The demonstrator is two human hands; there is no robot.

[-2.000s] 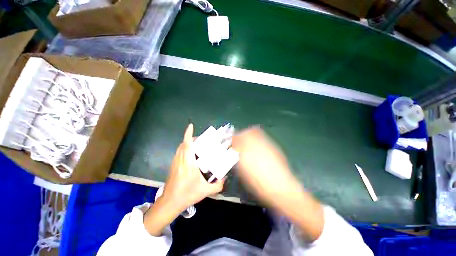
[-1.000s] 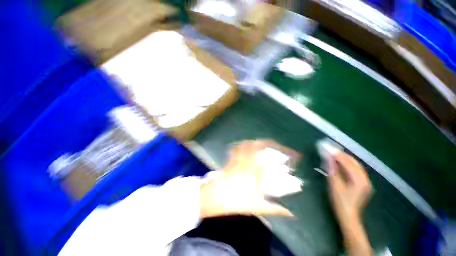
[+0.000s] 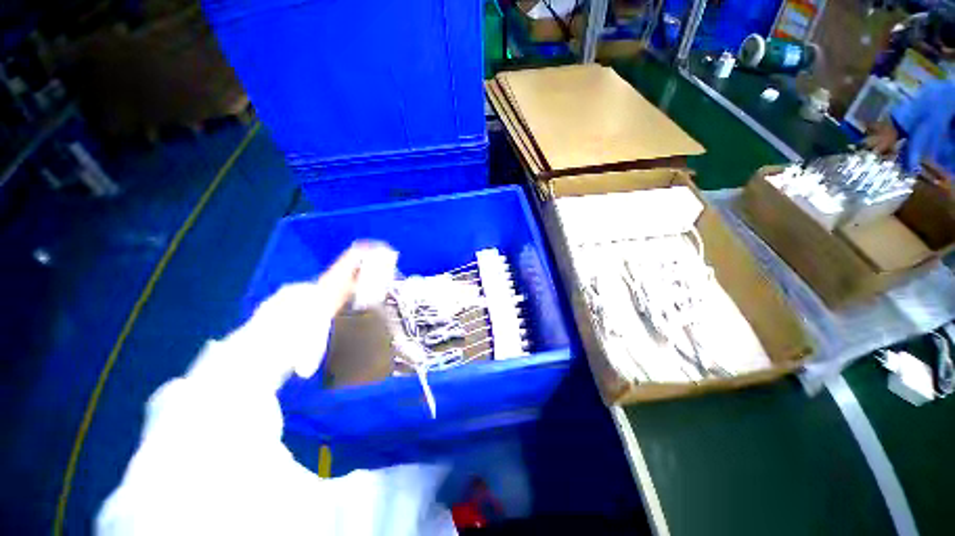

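Note:
My left hand (image 3: 354, 270) reaches over the blue plastic tote (image 3: 414, 389) and holds white power adapters (image 3: 375, 276); how many I cannot tell, as the hand is blurred and overexposed. A white cable hangs below them. Inside the tote, a row of white adapters (image 3: 503, 304) stands towards the right wall, with white cables (image 3: 445, 304) bundled to its left. A brown cardboard sheet (image 3: 361, 345) shows at the tote's lower left. My right hand is out of the picture.
An open carton (image 3: 700, 385) of adapters and cords stands right of the tote. Cardboard sheets (image 3: 592, 113) and stacked blue totes (image 3: 356, 84) are behind. Another carton (image 3: 817, 257) and an adapter (image 3: 909, 377) are at right. A person in blue (image 3: 927, 120) is at far right.
The view has swung left to the tote. My left hand has moved from over the green bench to over the tote with white adapters. My right hand has left the picture.

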